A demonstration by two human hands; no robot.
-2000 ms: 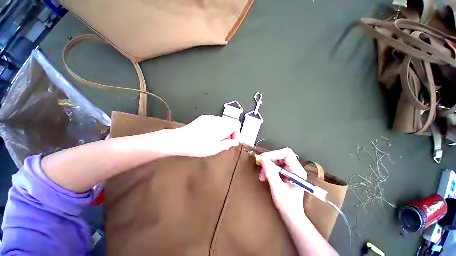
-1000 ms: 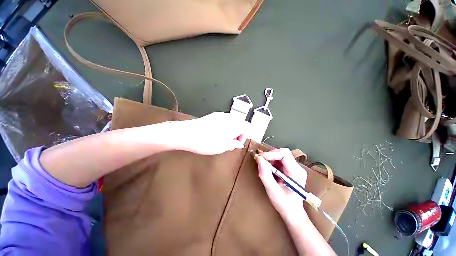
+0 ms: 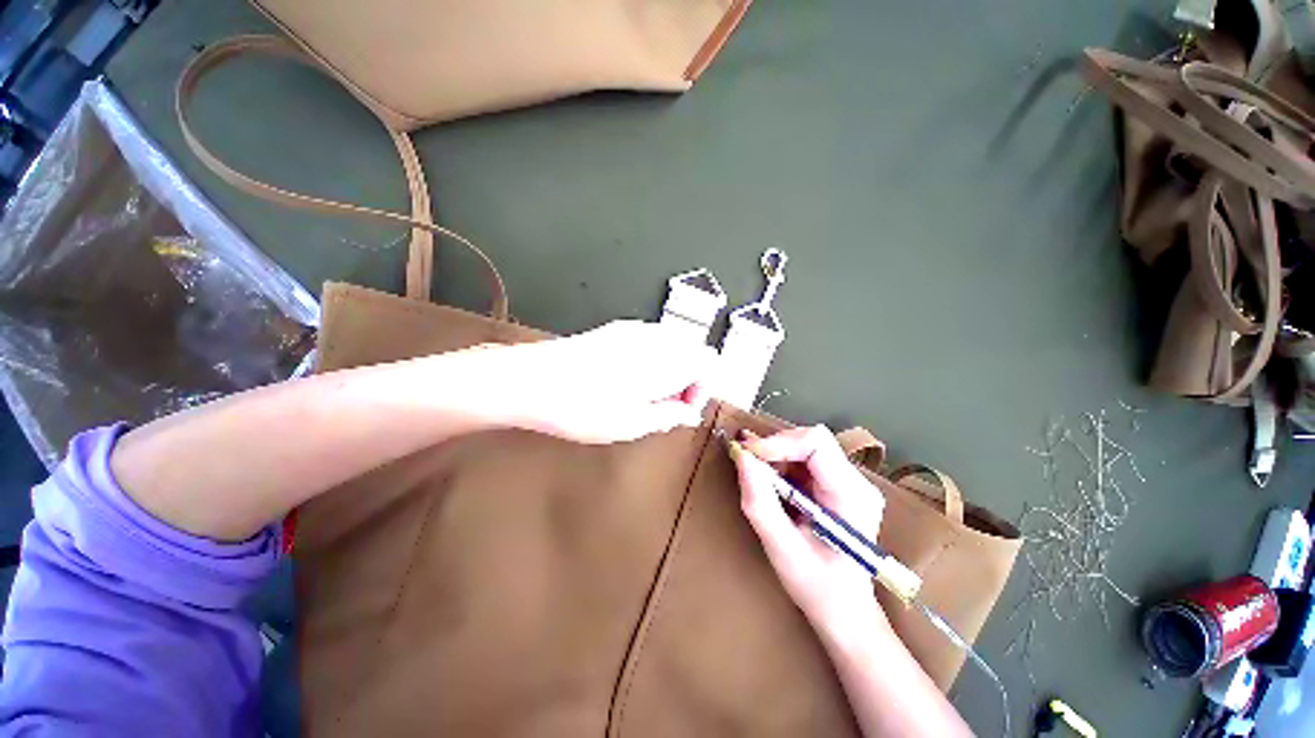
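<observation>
A tan-brown tote bag [image 3: 505,577] lies in front of me, with a dark seam [image 3: 668,555] running down its panel. My left hand [image 3: 623,382] grips the bag's mouth edge beside the seam's top, at the base of two pale webbing tabs [image 3: 747,350]. One tab ends in a metal snap hook [image 3: 773,274]. My right hand [image 3: 818,522] holds the thread burner [image 3: 844,536] like a pen. Its tip is at the seam just below the mouth edge; contact cannot be told. A pale cord runs from its rear.
Another tan bag [image 3: 534,58] lies at the top. Brown bags with handles [image 3: 1190,245] are at the right. Thread waste [image 3: 1079,505], a red can [image 3: 1237,617], a yellow cord connector [image 3: 1070,719] and a power strip [image 3: 1281,555] are lower right. A plastic-lined bin [image 3: 130,310] is left.
Since two seconds ago, the view has shifted slightly, and the burner tip sits closer to the seam. Over the last second, both hands have stayed nearly still.
</observation>
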